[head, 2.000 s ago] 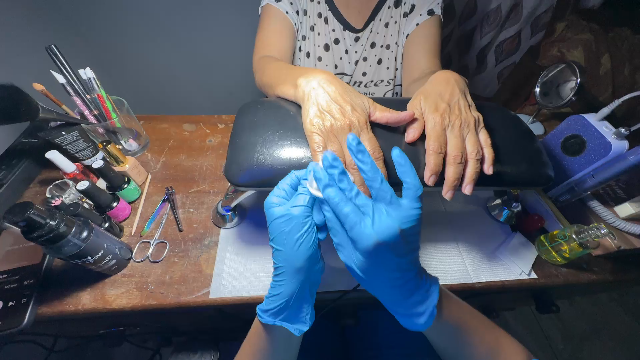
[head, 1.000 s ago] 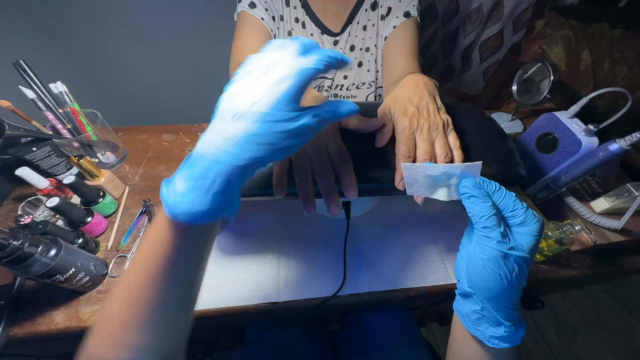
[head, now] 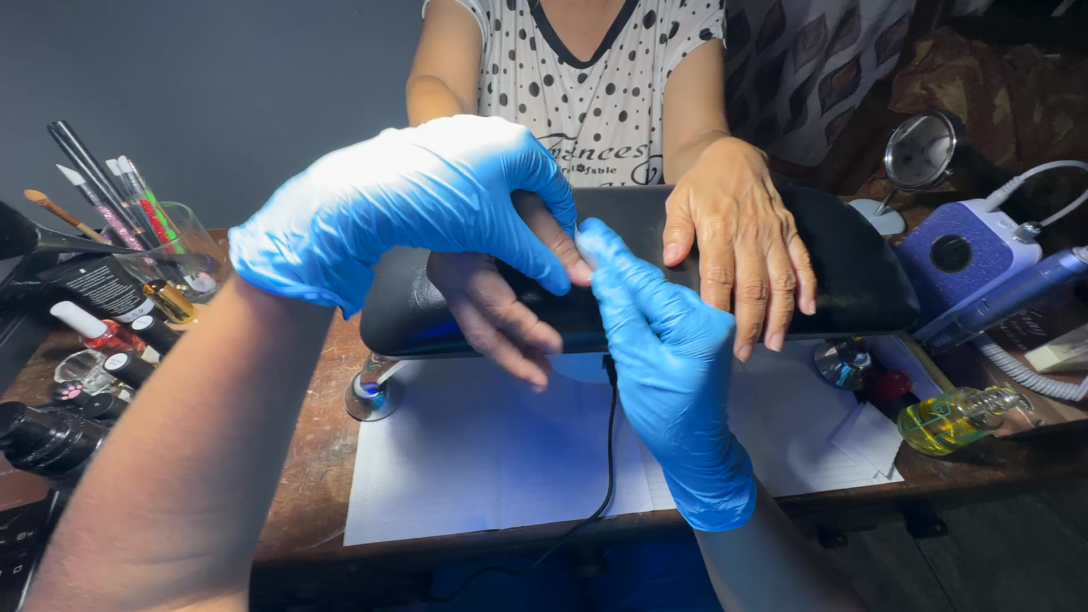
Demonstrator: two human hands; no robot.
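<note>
My left hand (head: pixel 425 195), in a blue glove, reaches over a seated person's hand (head: pixel 501 314) and grips its thumb between thumb and fingers. My right hand (head: pixel 671 357), also gloved in blue, pinches a small white wipe (head: pixel 586 249) against the tip of that thumb. The wipe is mostly hidden by my fingers. The person's other hand (head: pixel 748 246) lies palm down on a black padded armrest (head: pixel 408 306), to the right of my right hand.
Nail polish bottles (head: pixel 93 327) and a cup of brushes (head: pixel 183 242) stand at the left. A purple nail drill unit (head: pixel 969 251), a round mirror (head: pixel 920 153) and a bottle of yellow liquid (head: pixel 948 421) are at the right. A black cable (head: pixel 612 450) crosses the white paper (head: pixel 493 450).
One second ago my right hand held the flat wipe over the person's other hand; it has moved left to the thumb. My left hand, raised and blurred then, now holds that thumb.
</note>
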